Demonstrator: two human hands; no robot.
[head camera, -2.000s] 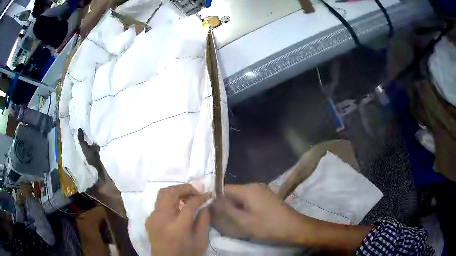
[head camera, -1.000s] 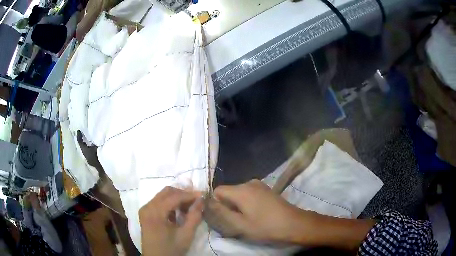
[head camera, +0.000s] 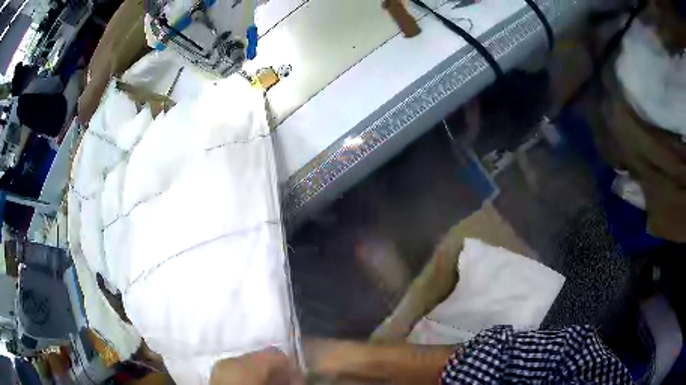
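Note:
The white quilted padded panel (head camera: 203, 225) lies over the table's front edge and hangs down toward me, crossed by thin dark stitch lines. Its long seam edge (head camera: 284, 263) runs from the needle area down to my hands. The presser foot area (head camera: 226, 53) and the yellow edge guide (head camera: 265, 78) are at the seam's top end. My left hand (head camera: 256, 370) is at the bottom edge of the picture, cut off, on the panel beside the seam. My right hand (head camera: 320, 361) is blurred and partly cut off at the seam edge; its fingertips are hard to see.
The table-edge ruler (head camera: 361, 143) runs along the front edge. A brown tab (head camera: 401, 18) and black straps (head camera: 470, 37) are on the machine table. A white and brown piece (head camera: 496, 289) hangs at lower right. Brown and white material (head camera: 654, 83) is at far right.
Both hands have moved down toward the picture's bottom edge along the seam. The view has shifted, so more of the machine shows. The seam edge has closed, its brown strip no longer visible.

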